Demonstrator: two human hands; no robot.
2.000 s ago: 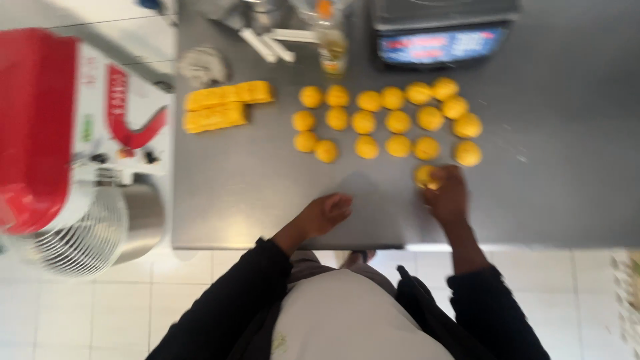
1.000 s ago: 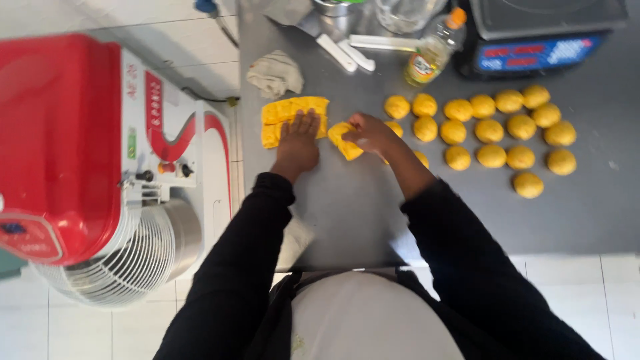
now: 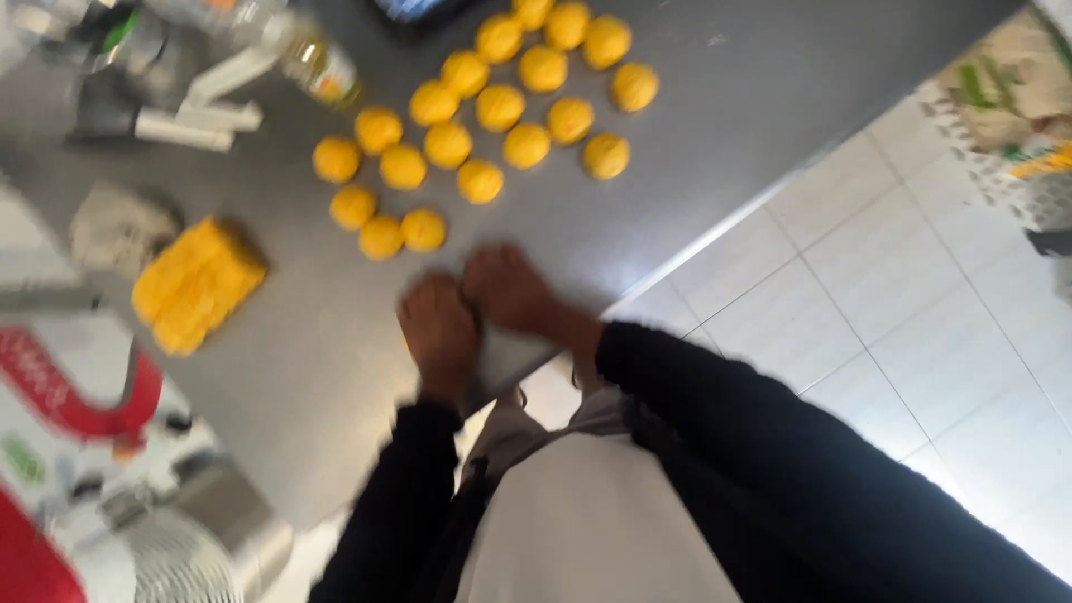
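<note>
My left hand [image 3: 440, 322] and my right hand [image 3: 507, 285] are side by side over the metal table [image 3: 310, 402], close to its front edge. Both are blurred, with the fingers curled down. A sliver of yellow shows at the left edge of my left hand; what lies under either palm is hidden. Several round yellow dough balls [image 3: 480, 181] stand in loose rows beyond my hands. Off to the left lies a thick block of yellow dough [image 3: 198, 285], with a crumpled pale cloth [image 3: 121, 228] beside it.
White-handled tools [image 3: 188, 126] and a bottle of yellow liquid [image 3: 318, 69] are at the upper left. The dark edge of a scale [image 3: 414, 8] shows at the top. A red and white mixer [image 3: 79, 377] with a wire guard stands at lower left. A patterned bag [image 3: 1005, 159] is at the right.
Both hands have left the dough block and now sit together near the table's front edge. The piece that was by my right hand no longer shows beside the block. The view has turned strongly.
</note>
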